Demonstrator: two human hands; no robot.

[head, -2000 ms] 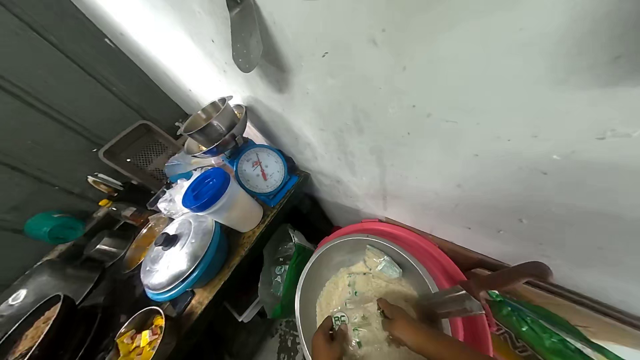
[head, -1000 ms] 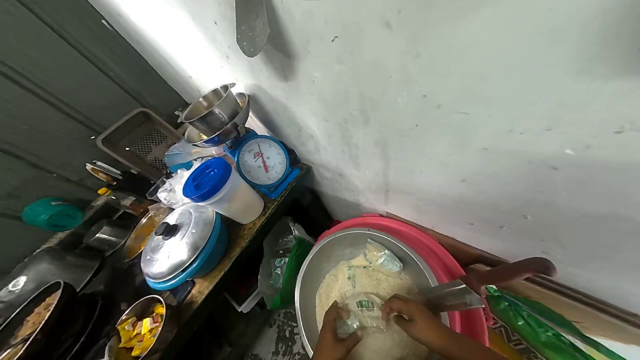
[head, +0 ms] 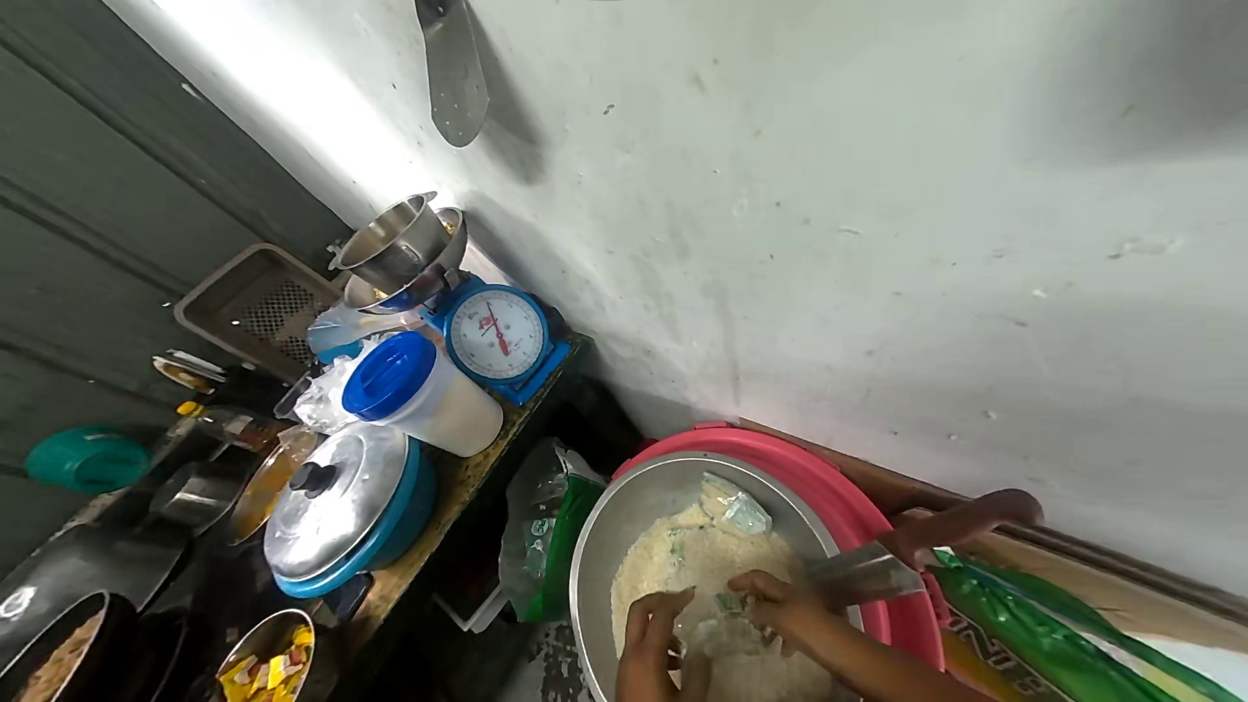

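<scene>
A wide metal bowl [head: 597, 575] holds pale grains [head: 648, 551] that look like rice. My right hand [head: 780, 609] reaches over the grains, its fingertips pinching part of a small clear plastic packet [head: 731, 603] with green print. Curled at the packet's lower left, my left hand [head: 658, 648] has its fingers apart; whether it touches the plastic is unclear. Another small packet [head: 736, 505] lies on the grains near the bowl's far rim. A metal blade with a brown handle [head: 965, 526] crosses the bowl's right rim.
Around the bowl is a pink basin [head: 829, 487]. Left stands a counter with a blue dial scale [head: 497, 331], a blue-lidded container [head: 439, 400], a lidded blue pot [head: 341, 507] and a bowl of yellow packets [head: 273, 668]. A green plastic sack [head: 1053, 624] lies right, below the wall.
My hands have moved farther apart over the bowl. The packet between them, spread out flatter a second ago, now shows mostly at my right fingertips.
</scene>
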